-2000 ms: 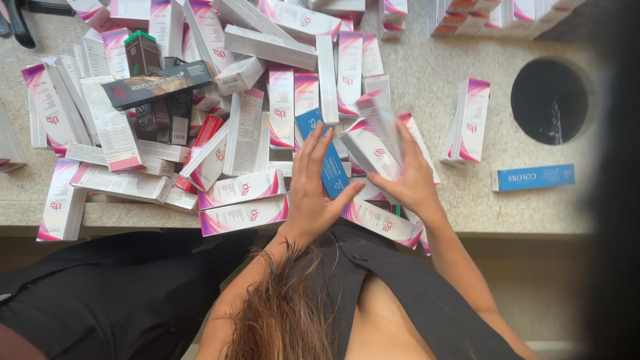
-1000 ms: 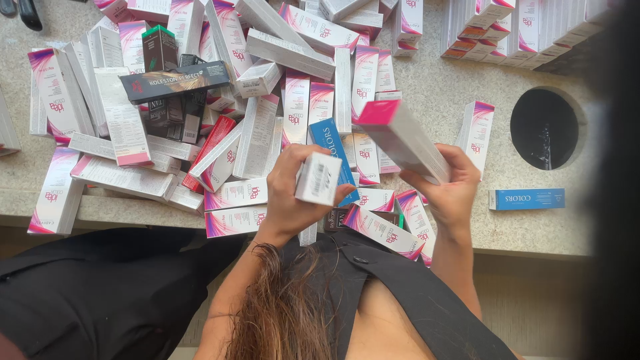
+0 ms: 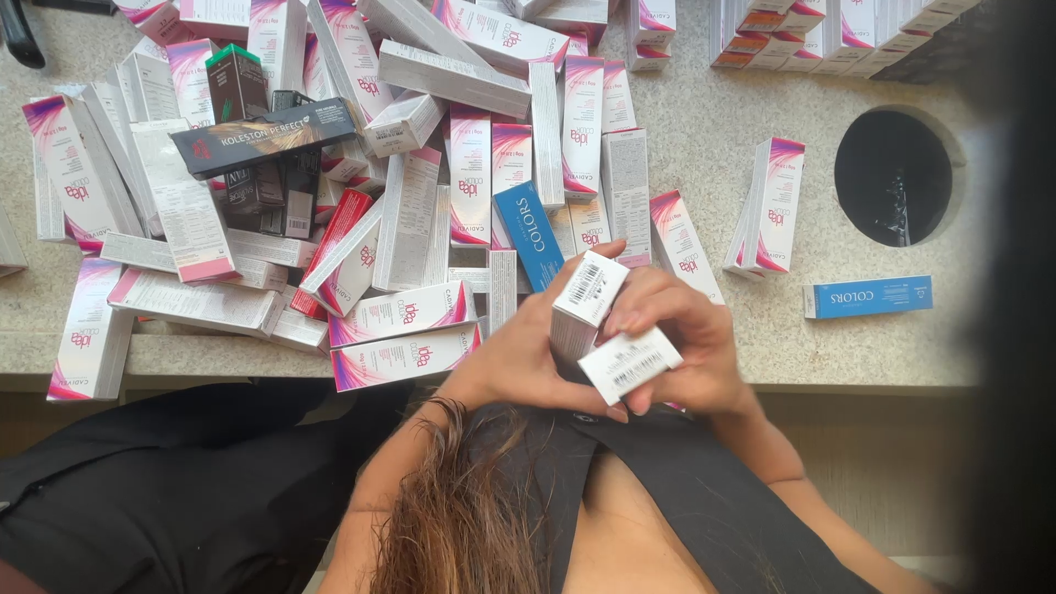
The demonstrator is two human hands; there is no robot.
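Observation:
My left hand (image 3: 520,355) is closed around a white hair color box (image 3: 590,287), whose end flap with a barcode faces up. My right hand (image 3: 689,338) grips a second white box (image 3: 631,365), tilted against the first, its barcoded end also toward me. Just beyond my left hand a blue Colors box (image 3: 530,235) leans on the pile. Many white and pink Idea Color boxes (image 3: 404,313) lie heaped to the left, with a black Koleston Perfect box (image 3: 264,136), a green-topped dark box (image 3: 237,82) and a red box (image 3: 334,247) among them.
Upright Idea boxes (image 3: 771,206) stand right of my hands, near a round hole (image 3: 893,177) in the speckled stone countertop (image 3: 726,107). Another blue Colors box (image 3: 869,297) lies below the hole. Stacked boxes (image 3: 850,33) stand at the back right. A person's dark-clothed leg (image 3: 190,470) shows at lower left.
My right hand has come left with its box, beside the box in my left hand. Two seconds ago my left hand lay over the blue box on the pile, which now shows uncovered.

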